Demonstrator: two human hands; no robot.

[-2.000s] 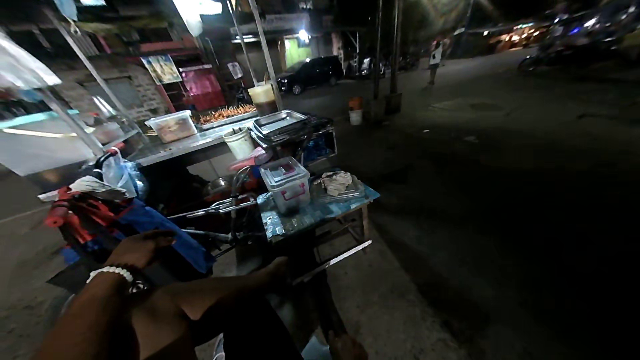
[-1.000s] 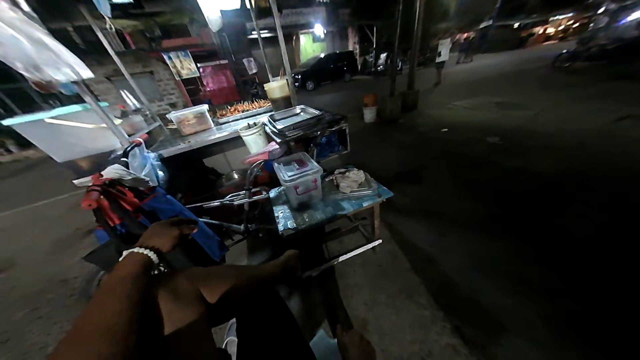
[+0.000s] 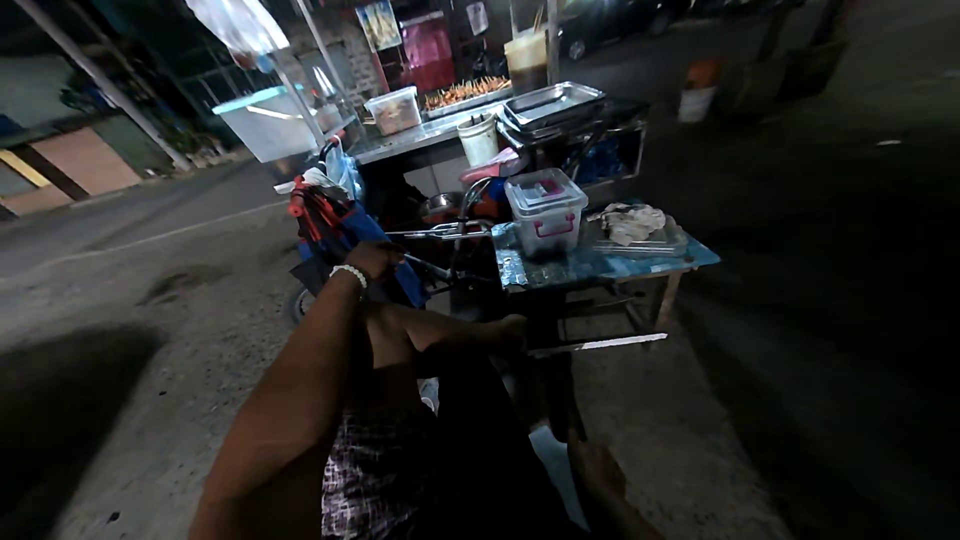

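My left hand [image 3: 375, 259], with a white beaded bracelet [image 3: 350, 276] at the wrist, rests near my raised knee, its fingers loosely bent and no held object visible. Beside it hangs a blue and red bag or cloth [image 3: 405, 281]. My right hand [image 3: 600, 465] is dim and blurred low in the view, close to a pale, flat-looking thing [image 3: 559, 469]; whether it grips that is unclear. Ahead, a clear plastic box with pink handles [image 3: 551, 225] stands on a low blue-topped table [image 3: 690, 259]. A crumpled cloth [image 3: 632, 223] lies on a clear container lid or tray [image 3: 671, 241] there.
Behind the table is a food cart [image 3: 409, 142] with skewered food [image 3: 469, 91], a plastic tub [image 3: 394, 112], a white bucket [image 3: 478, 142], metal trays [image 3: 555, 105] and a container of brown liquid [image 3: 529, 64]. Metal bars [image 3: 439, 231] lie left of the table. A pail [image 3: 696, 103] stands farther back.
The view has turned down and left. My left hand remains by my knee; nothing else has plainly changed.
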